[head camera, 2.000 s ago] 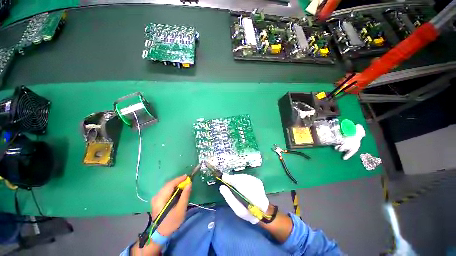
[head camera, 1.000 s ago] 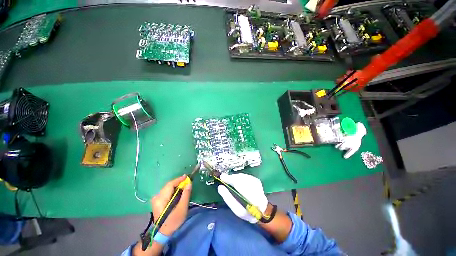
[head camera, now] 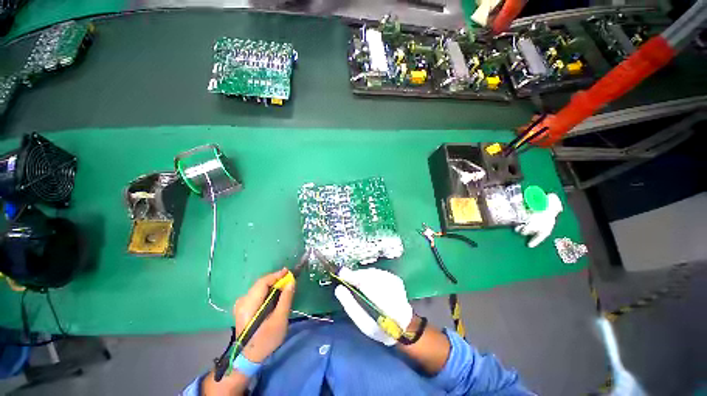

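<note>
A green circuit board (head camera: 353, 220) lies on the green mat with its silvery solder side up. My left hand (head camera: 263, 315), bare with a blue wrist band, holds a yellow-and-black soldering iron (head camera: 260, 319). My right hand (head camera: 376, 304), in a white glove, holds another yellow-and-black iron (head camera: 361, 297). Both tips point at the board's near left corner, close together; whether they touch it cannot be told. Solder wire (head camera: 212, 247) runs from the green-edged reel (head camera: 205, 172) down the mat and passes near my left hand.
Iron stands with yellow sponges are at left (head camera: 152, 236) and right (head camera: 465, 209). Side cutters (head camera: 440, 251) lie open. A white glove (head camera: 540, 223) and small metal parts (head camera: 570, 250) lie at right. Black fans (head camera: 48, 168) stand far left. The conveyor (head camera: 159, 97) carries boards. A red-orange sleeved post (head camera: 612, 87) slants in.
The boards and black trays on the conveyor have shifted slightly left. Both hands keep their irons at nearly the same spot on the board.
</note>
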